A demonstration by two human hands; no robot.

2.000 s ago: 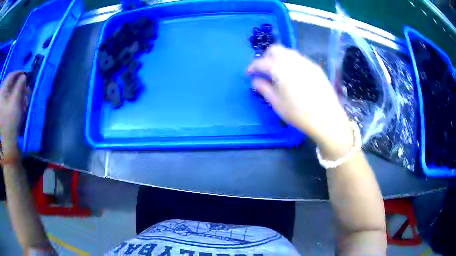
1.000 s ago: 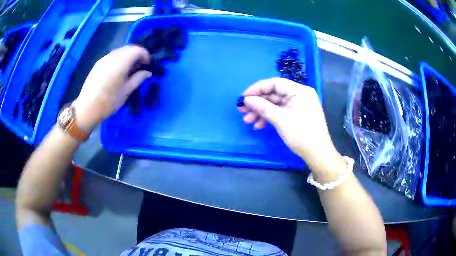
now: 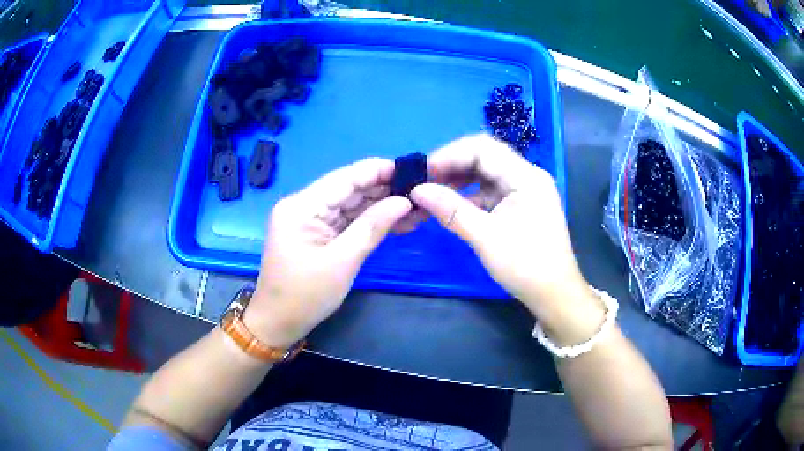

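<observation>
My left hand (image 3: 331, 233) and my right hand (image 3: 498, 207) meet over the centre blue tray (image 3: 370, 273). Between their thumbs and fingertips they hold one black plastic housing (image 3: 410, 173). The small insert does not show; the fingers may hide it. A heap of black housings (image 3: 260, 84) lies at the tray's left, with a few apart below it. A cluster of small glossy black inserts (image 3: 511, 116) lies at the tray's right.
A blue left-hand bin (image 3: 75, 207) holds scattered black pieces. An open clear bag (image 3: 657, 189) of dark small parts lies right of the tray, on crinkled plastic. A blue right-hand tray (image 3: 765, 359) holds dark pieces. A green conveyor (image 3: 608, 35) runs behind. Red stools (image 3: 84, 330) stand below.
My left hand has moved right from the housing heap with a housing. My right hand, which held a small black insert, has met it at that housing. Earlier, my left hand was at the left-hand bin.
</observation>
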